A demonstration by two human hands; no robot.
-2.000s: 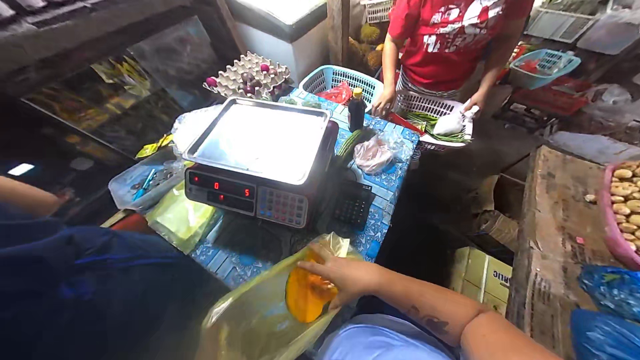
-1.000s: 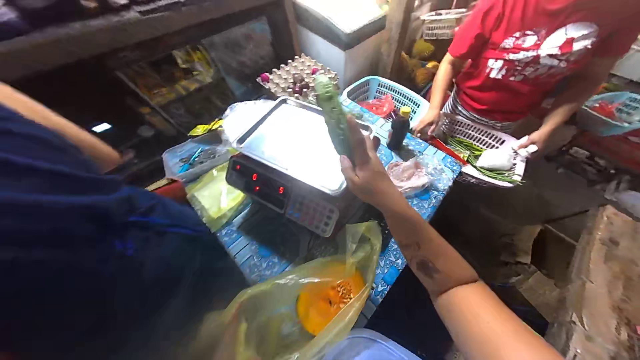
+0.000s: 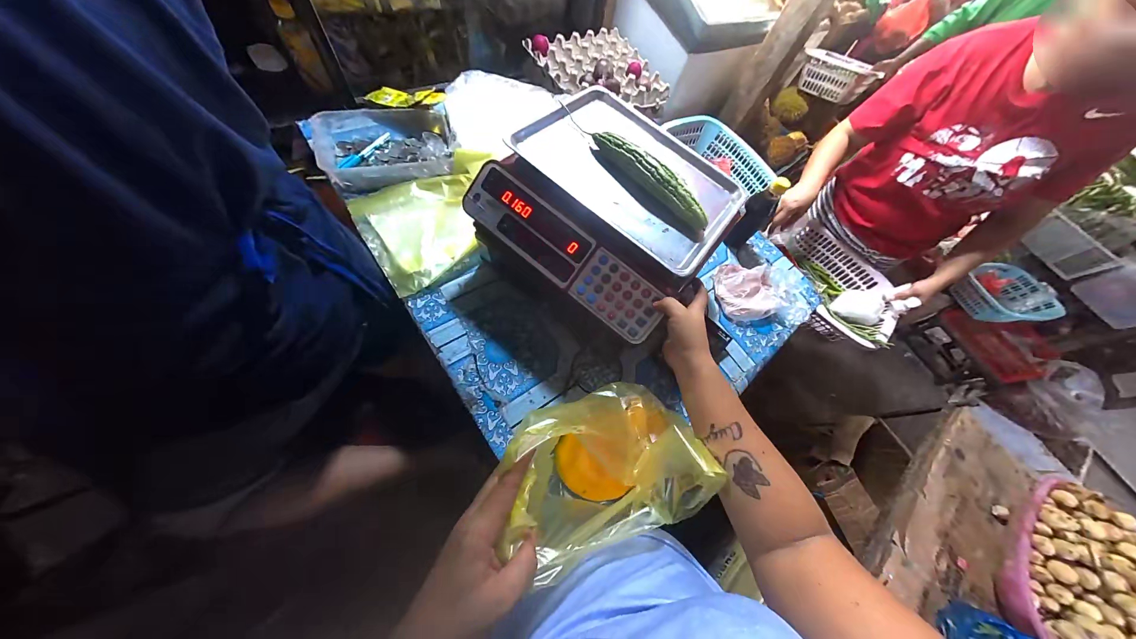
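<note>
A green bitter gourd (image 3: 650,180) lies on the metal tray of a digital scale (image 3: 568,257), whose red digits are lit. At the scale's lower right corner, my right hand (image 3: 688,330) touches its edge, with the fingertips partly hidden. My left hand (image 3: 488,541) grips the side of a yellow plastic bag (image 3: 679,475) low in the view. Inside the bag shows a cut piece of orange squash (image 3: 590,461). Right of the scale, a small clear bag of something pinkish (image 3: 750,291) rests on the blue patterned tablecloth (image 3: 506,364).
A coin box (image 3: 382,151) and an egg tray with red onions (image 3: 603,67) stand behind the scale. A dark bottle (image 3: 759,213) is beside it. At right, a person in a red shirt (image 3: 950,142) holds a basket of green vegetables (image 3: 834,266). Another person in dark blue (image 3: 160,266) stands close left.
The bitter gourd, held up in my right hand a second ago, now lies on the scale's tray, released. My right hand has moved down to the scale's corner. My left hand has come into view at the bag.
</note>
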